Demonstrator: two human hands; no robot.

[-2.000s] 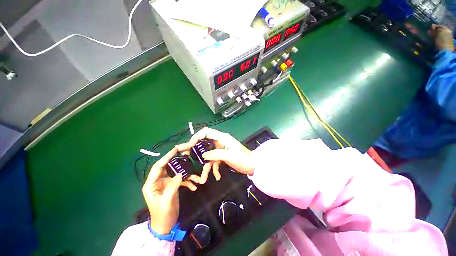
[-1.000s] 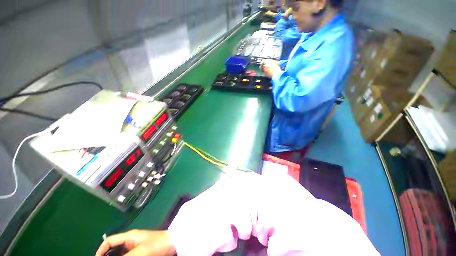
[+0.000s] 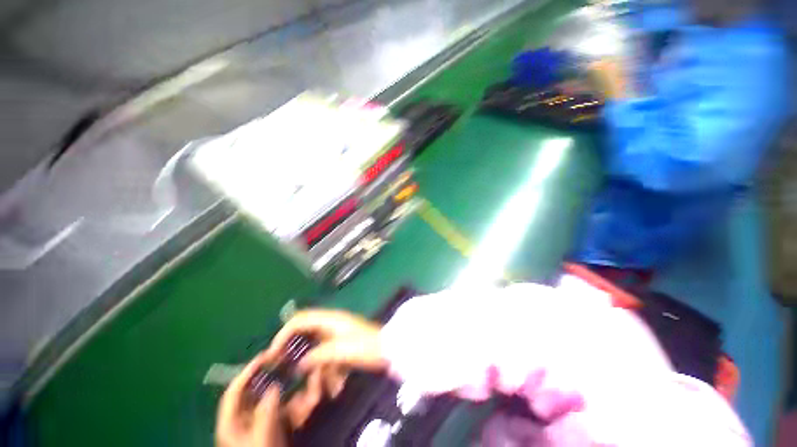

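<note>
The view is strongly blurred. My left hand (image 3: 249,410) is at the bottom left, partly cut off by the lower edge, and holds a dark round watch unit (image 3: 265,381). My right hand (image 3: 339,342) is just right of it and holds a second watch unit (image 3: 298,348) with light lines on its face. The hands are close together. The black tray (image 3: 354,409) lies under and beside them, mostly hidden by my hands and pink sleeve.
The power supply (image 3: 301,166) stands beyond my hands, with yellow leads (image 3: 446,229) trailing from it. Black trays (image 3: 428,122) lie behind it and farther right (image 3: 542,103), near a blue bin (image 3: 537,66). A person in a blue smock (image 3: 699,105) is at upper right.
Since one second ago the view has swung back left and down. Both hands and both units show again near the bottom. The neighbour and power supply have shifted right in the picture.
</note>
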